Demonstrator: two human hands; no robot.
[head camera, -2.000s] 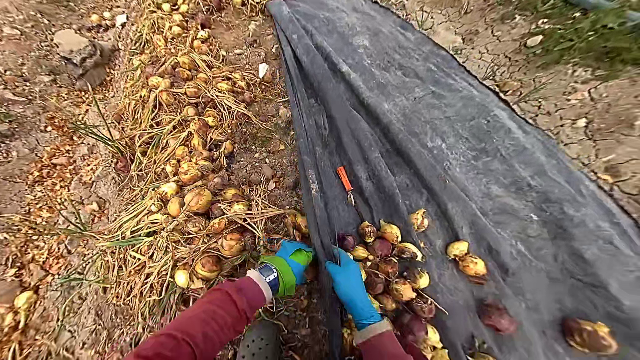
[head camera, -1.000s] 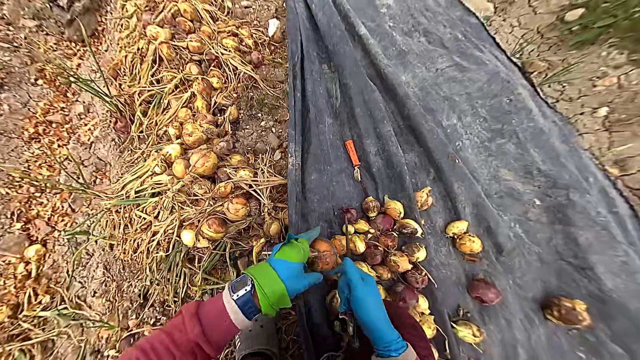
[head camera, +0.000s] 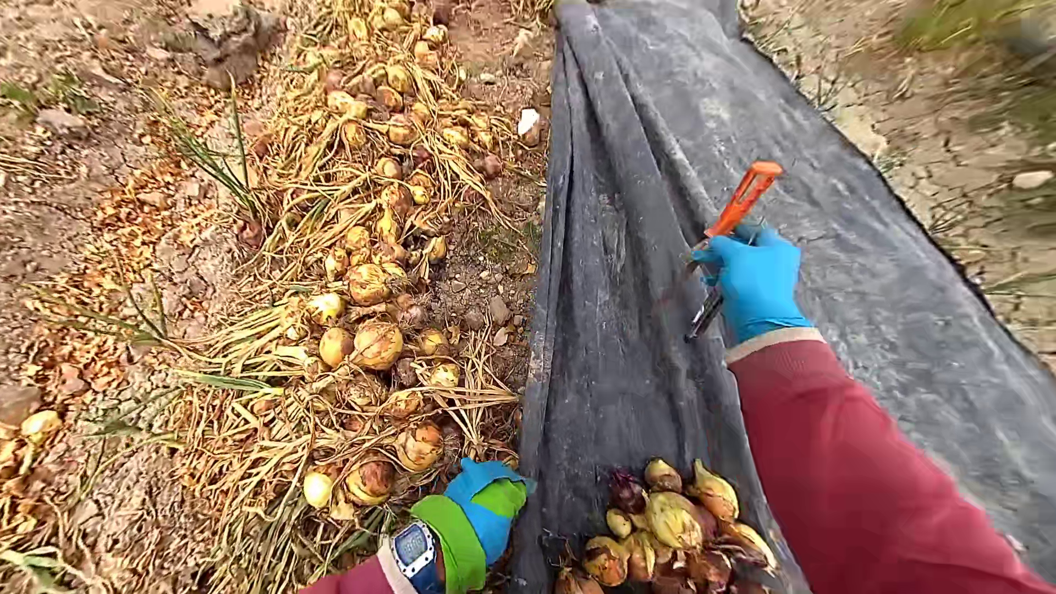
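My right hand, in a blue glove, grips an orange-handled tool above the dark fabric sheet; a dark metal part shows below the fingers, its kind unclear. Low in the view, my left hand, gloved in blue and green with a watch at the wrist, rests by the sheet's left edge; its fingers are partly hidden, so whether it holds anything does not show. Just right of it, a pile of cut yellow and red onions lies on the sheet.
Left of the sheet runs a long row of onions with dried tops on bare soil. A white stone lies near the sheet's upper left edge. Cracked earth borders the sheet on the right.
My right hand has moved from the onion pile up the sheet and taken hold of the orange-handled tool, which lay on the sheet before. My left hand has left the onion it was touching.
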